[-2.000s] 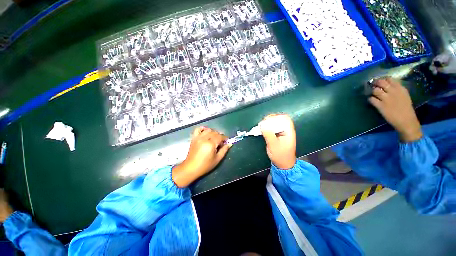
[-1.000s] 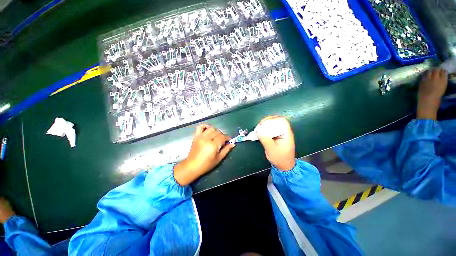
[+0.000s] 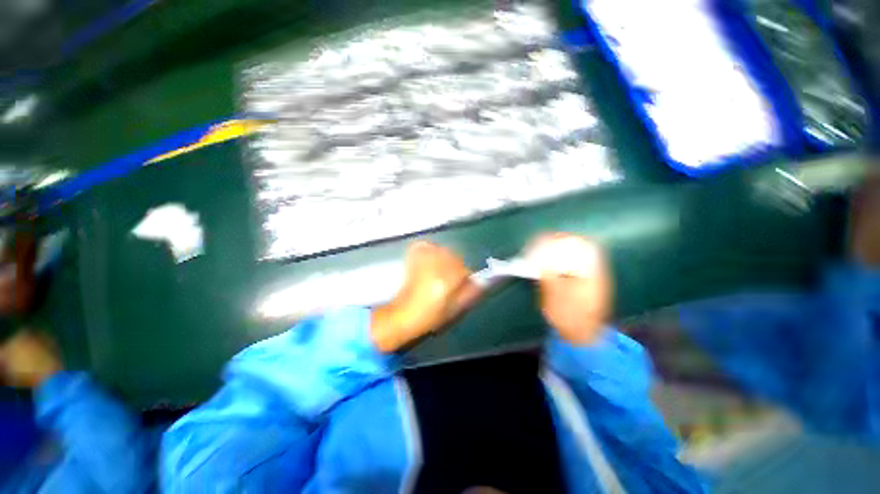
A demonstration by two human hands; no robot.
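Observation:
The frame is motion-blurred. My left hand (image 3: 425,292), bare with a blue cuff, pinches a small narrow workpiece (image 3: 484,274) at its fingertips. My right hand (image 3: 576,285) is closed around a white glue bottle (image 3: 526,267), mostly hidden in the fist, with its tip pointing left at the workpiece. Whether tip and workpiece touch is too blurred to tell. The clear tray (image 3: 425,125), with rows of small white pieces, lies just beyond my hands.
A crumpled white wipe (image 3: 176,230) lies left of the tray. A blue bin of white parts (image 3: 687,166) and a farther blue bin (image 3: 815,82) are at upper right. A neighbour's hand (image 3: 31,357) shows at left, and another person's sleeve (image 3: 849,328) at right.
The whole view has shifted and blurred, with the bench and my hands appearing further right. More of the neighbour at left shows. My hands keep the same hold, close together.

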